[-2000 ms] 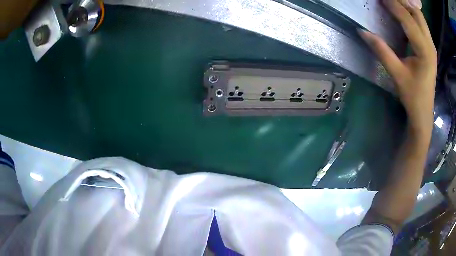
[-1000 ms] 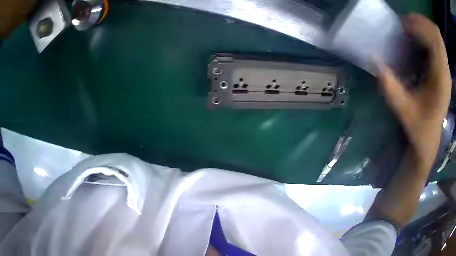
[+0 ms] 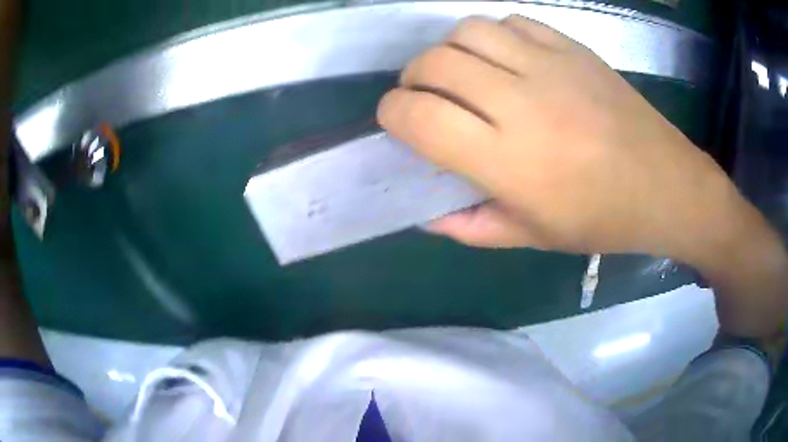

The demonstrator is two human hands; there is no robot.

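Observation:
A smooth silver-white block [image 3: 346, 194] with small dot-like hole groups is held over the green mat in front of me. My right hand [image 3: 553, 142] grips its right part from above, fingers over the far edge and thumb at the near edge. The fingers hide the block's right end. The base jig is not visible; the block and hand cover that area. My left hand is not in view; only part of the left arm shows at the left edge.
A long silver metal strip [image 3: 251, 65] curves across the bench beyond the block. A round knob with an orange ring [image 3: 97, 155] and a bracket arm [image 3: 33, 203] are at left. Slim silver tweezers or a small tool [image 3: 590, 280] lie at right. Black equipment [image 3: 760, 121] stands far right.
My right hand has lifted the silver-white block from the far right and brought it left and nearer, over the mat. The view has shifted, and the base jig is now hidden.

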